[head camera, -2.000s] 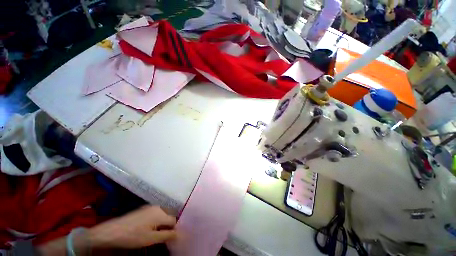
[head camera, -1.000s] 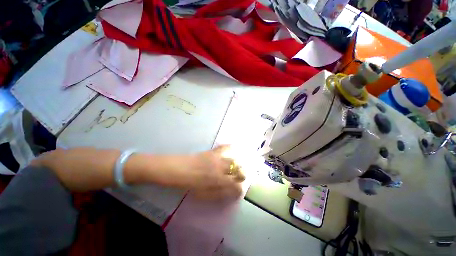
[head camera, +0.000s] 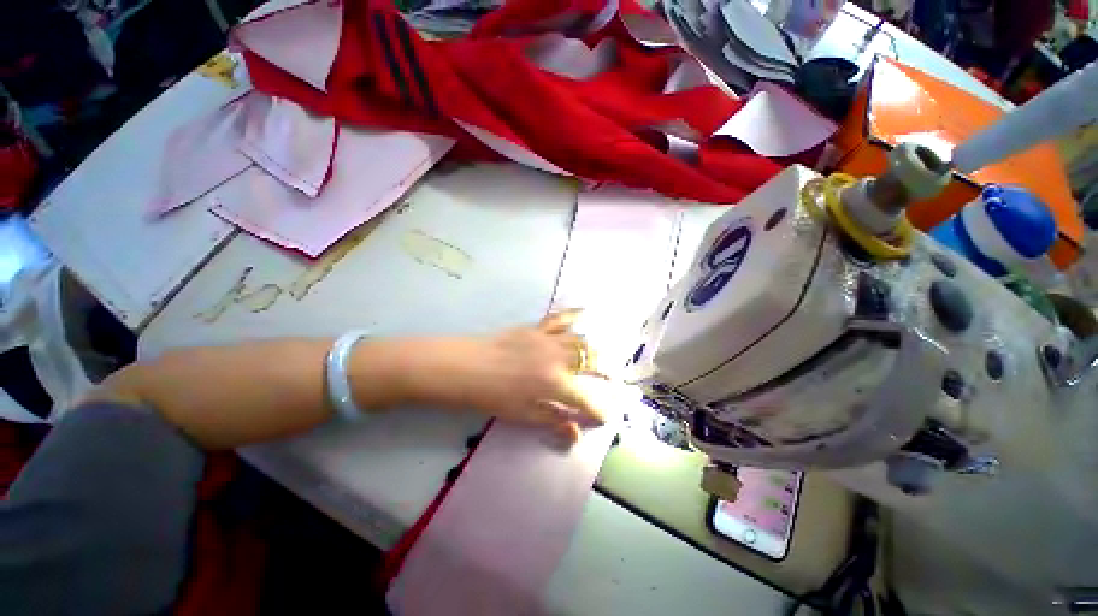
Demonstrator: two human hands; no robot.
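Observation:
A long pale pink fabric strip with a thin red edge (head camera: 488, 523) runs from the table's front edge up past the needle area, its far end near the red heap. My left hand (head camera: 536, 373), with a ring and a light bracelet, lies flat on the strip with its fingers apart, just left of the needle. The white sewing machine head (head camera: 753, 325) stands at the right. Its bright light washes out the presser foot and the fabric near it. My right hand is not in view.
A red and pink fabric heap (head camera: 542, 102) lies at the back. Pale pink cut pieces (head camera: 325, 181) lie at back left. A phone (head camera: 756, 511) lies on the machine bed, dark scissors (head camera: 849, 578) beside it. An orange box (head camera: 921, 114) and a blue and white thread cone (head camera: 1005, 226) stand behind the machine.
My left hand has moved from the front edge onto the strip beside the needle. The strip now reaches further back. The view has shifted closer to the machine.

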